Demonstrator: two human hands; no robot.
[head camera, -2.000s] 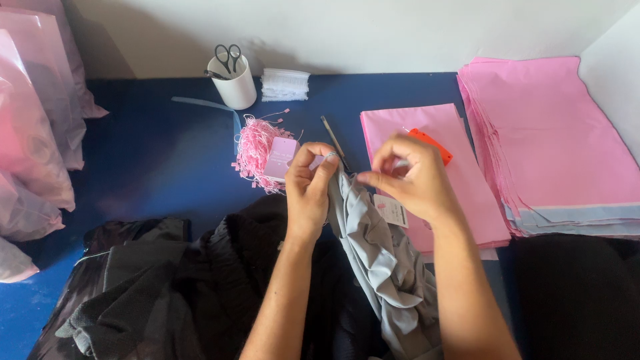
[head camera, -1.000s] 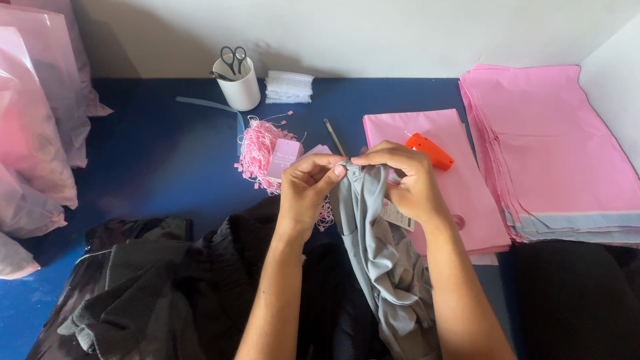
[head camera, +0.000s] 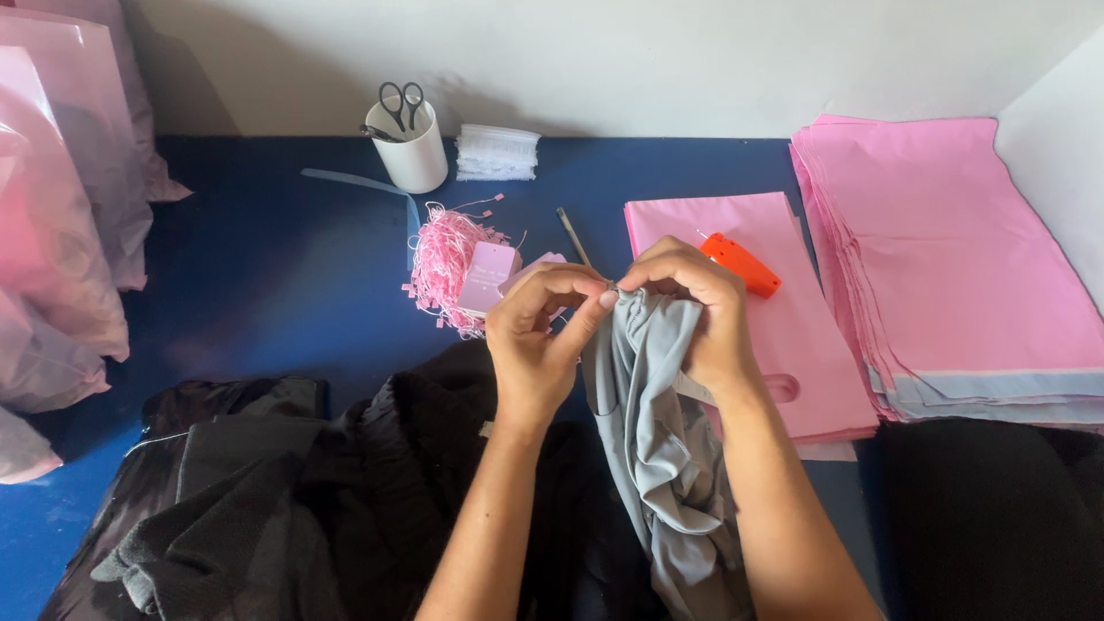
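A gathered grey fabric garment hangs from both hands over the front of the blue table. My left hand pinches its top edge between thumb and fingers. Close beside it, my right hand grips the same edge, fingertips nearly touching the left ones. What lies between the fingertips is too small to tell. A white tag shows partly behind the right wrist. Beyond the hands are a bundle of pink tag strings and a stack of pink cards. An orange tagging gun rests on pink bags.
A white cup holds black-handled scissors, near a white bundle and a pen. Black garments cover the front left. Filled plastic bags stand at left. A pink stack of bags lies at right.
Two seconds ago my right hand was apart from the left, fingers raised above the garment; it has since come to the garment's top edge beside my left hand.
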